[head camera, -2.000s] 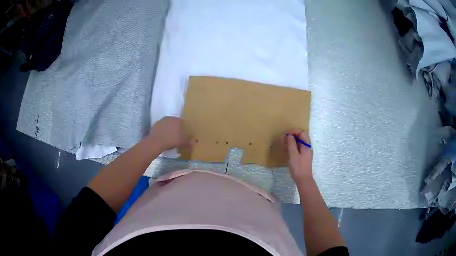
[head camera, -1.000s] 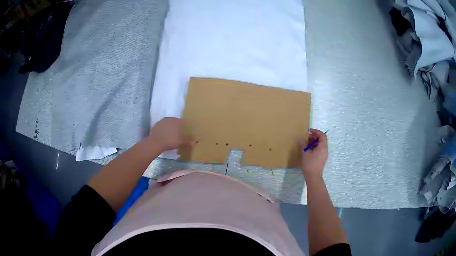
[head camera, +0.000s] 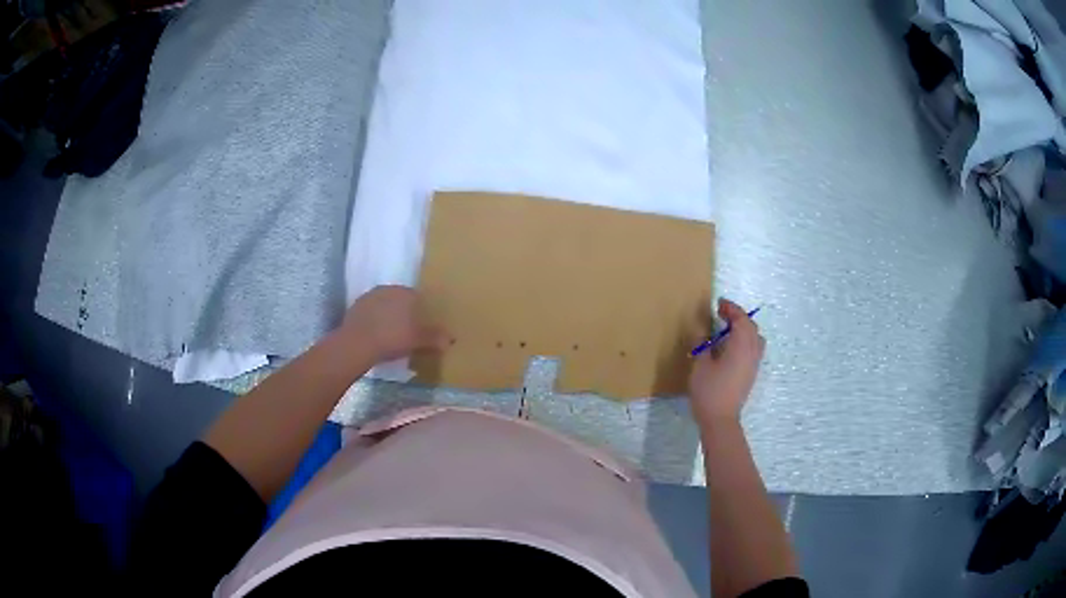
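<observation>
A tan-brown pattern card (head camera: 561, 280) lies flat over the near end of the white cut panels (head camera: 544, 105). A row of small holes runs near its close edge, which has a notch. My left hand (head camera: 392, 327) rests at the card's lower left corner; its fingertips are on the card, and I cannot tell whether they pinch it. My right hand (head camera: 731, 362) is at the card's lower right edge and holds a thin blue-purple pen (head camera: 704, 347), slanted across the fingers. The fabric under the card is hidden.
Grey panels (head camera: 251, 164) lie left of the white ones, with a small white piece (head camera: 220, 366) sticking out below. A dark bundle (head camera: 111, 105) is at far left. Grey, white and blue bundles (head camera: 1005, 94) are heaped along the right of the pale speckled table (head camera: 842, 304).
My right hand has moved from over the card's lower right part to its right edge, with the pen. The card now appears slightly lower and further left in view; my left hand stays at its corner.
</observation>
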